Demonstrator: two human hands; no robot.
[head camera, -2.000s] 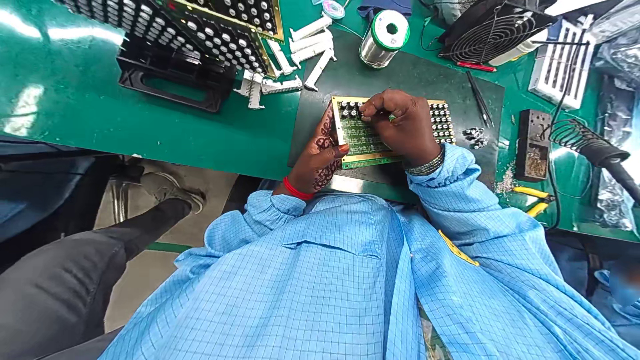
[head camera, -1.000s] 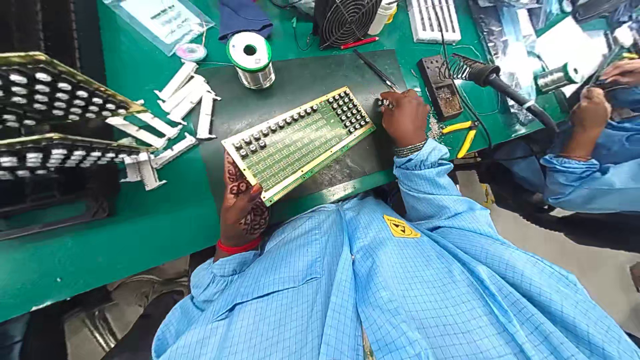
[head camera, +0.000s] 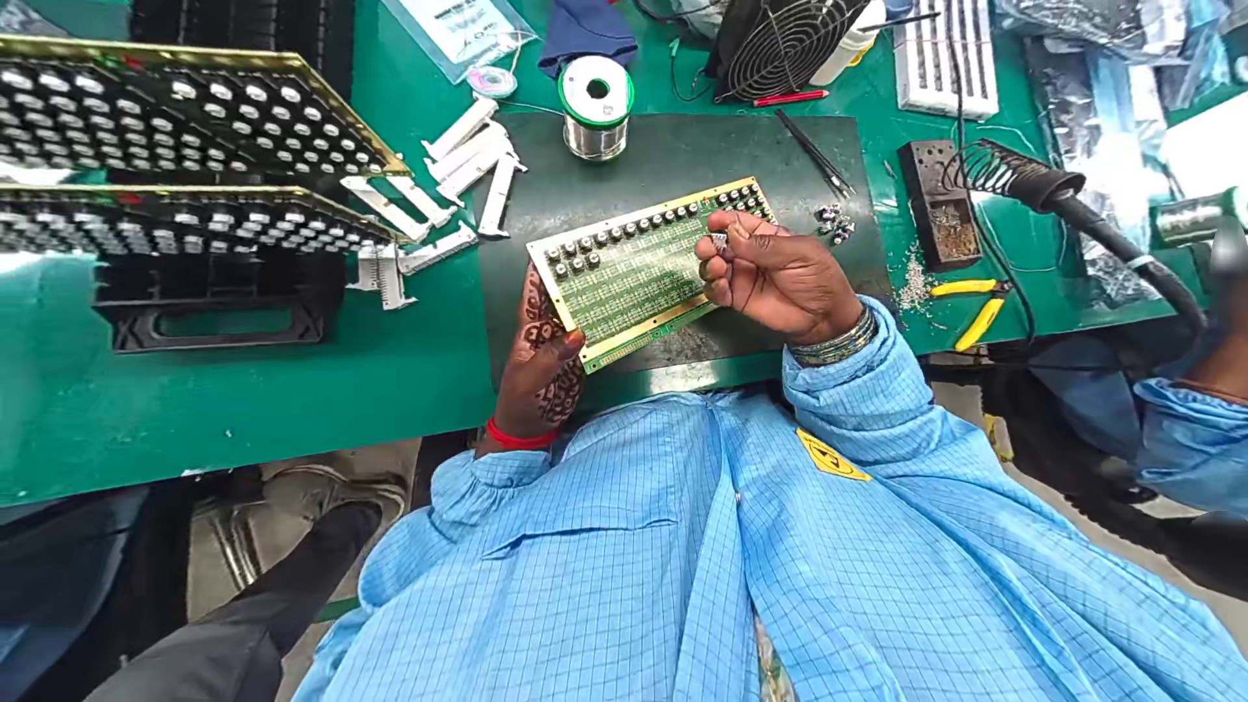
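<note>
My left hand (head camera: 544, 375) grips the lower left corner of a green circuit board (head camera: 634, 283), held tilted over a dark mat (head camera: 673, 146). Small black-and-silver parts stand in a row along the board's top edge, with a few more at its left and right ends. Over the board's right part, my right hand (head camera: 775, 273) pinches a small silvery component (head camera: 720, 239) between thumb and fingers. A little pile of similar components (head camera: 835, 223) lies on the mat to the right, below black tweezers (head camera: 815, 153).
Populated boards (head camera: 195, 107) stand in a black rack (head camera: 214, 317) at left, beside white plastic pieces (head camera: 473, 156). A solder spool (head camera: 596, 107) and a fan (head camera: 785, 44) are behind. Right are a soldering iron holder (head camera: 1043, 185), yellow-handled cutters (head camera: 980, 310) and another person's sleeve (head camera: 1189, 439).
My right hand has moved from the component pile back over the board, with a component now visible in its fingers. My left hand still holds the board. The view has shifted.
</note>
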